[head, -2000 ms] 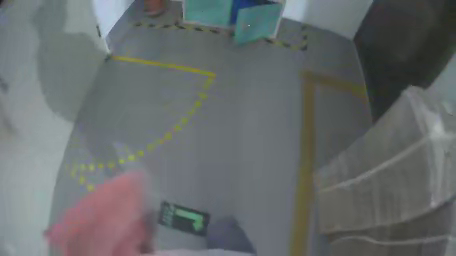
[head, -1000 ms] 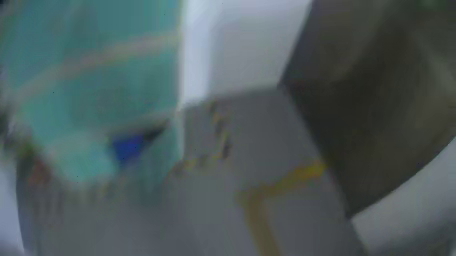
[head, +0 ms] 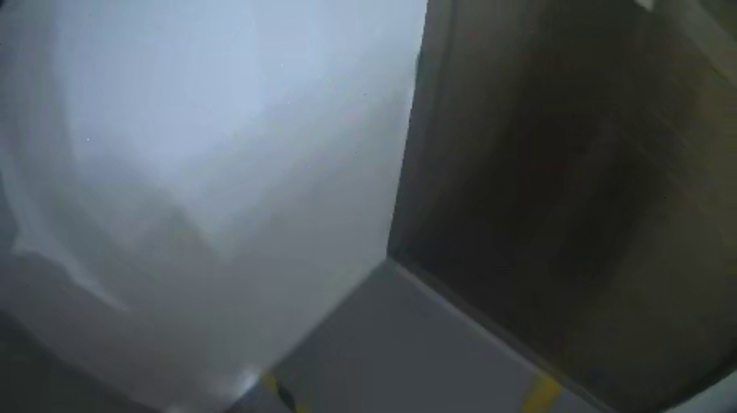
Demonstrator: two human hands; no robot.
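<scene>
Neither of my hands is in the picture. Nearest in front of me is a large dark brown panel, perhaps a door (head: 558, 185), filling the right half of the view. It meets a pale white wall (head: 242, 161) at a corner near the middle. The view is dim and somewhat blurred.
Grey floor (head: 388, 347) shows as a wedge at the bottom centre. A yellow floor line (head: 541, 393) lies beside the foot of the dark panel. A black-and-yellow striped marking (head: 283, 394) is near the foot of the white wall.
The view has swung right and closer to the corner. The turquoise cabinet has left the picture on the left. The wrapped stack and pink sleeve seen two seconds ago are out of view.
</scene>
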